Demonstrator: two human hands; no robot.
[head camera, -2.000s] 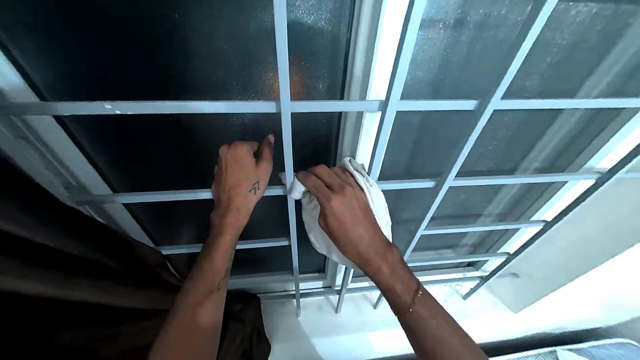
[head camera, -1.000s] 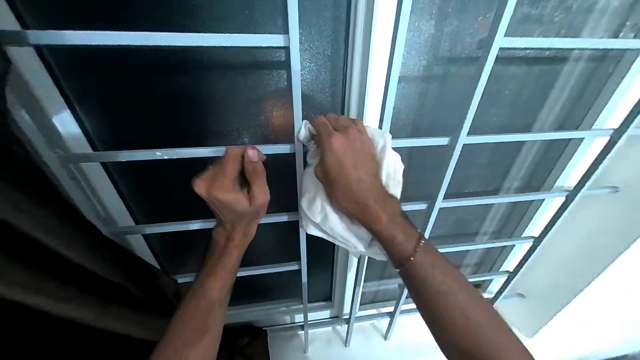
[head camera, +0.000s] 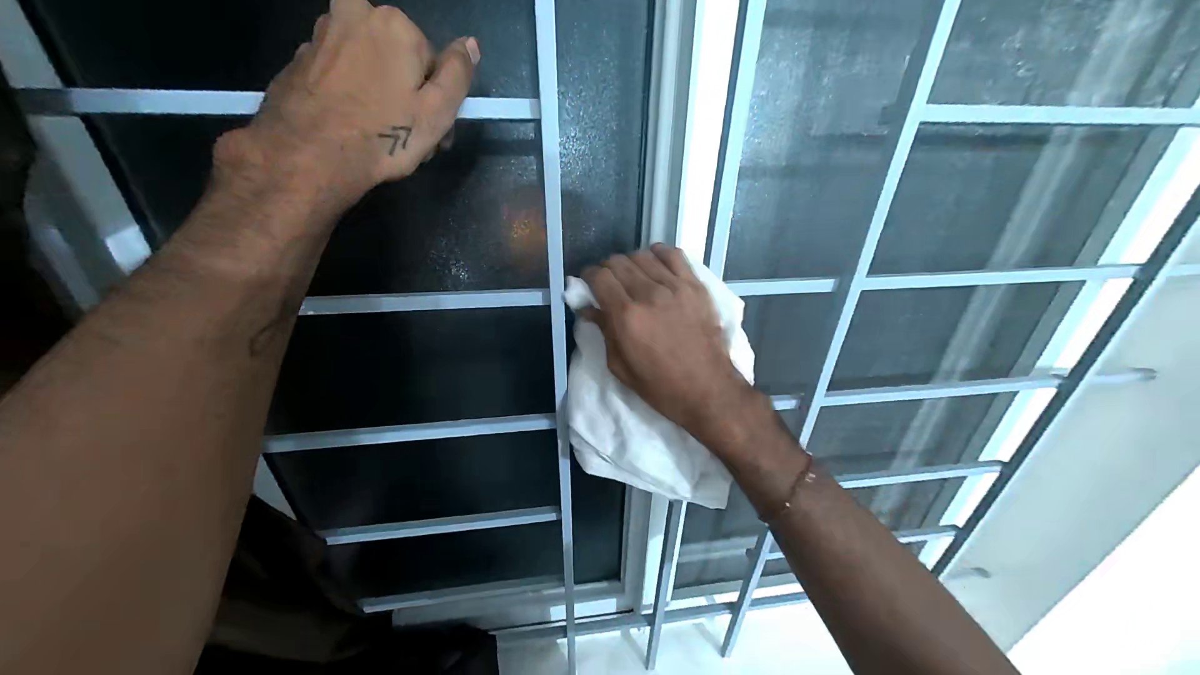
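Note:
My right hand (head camera: 652, 328) grips a white cloth (head camera: 647, 441), which hangs bunched against the light grey metal window grille (head camera: 553, 234), by a vertical bar and a crossbar. Up at the left, my left hand (head camera: 352, 94) is at a higher horizontal bar of the same grille, its fingers curled and mostly hidden behind the back of the hand; whether they close round the bar is not clear. Behind the bars are dark glass panes (head camera: 431, 366) with small specks on them.
A white window frame post (head camera: 708, 122) stands behind the grille. Dark fabric (head camera: 291, 591) hangs at the lower left. A pale sill (head camera: 778, 647) lies below, and a light wall (head camera: 1087, 469) is at the right.
My left hand has moved up from beside the cloth to a higher crossbar. The right hand keeps hold of the cloth near the same vertical bar. The view has shifted closer.

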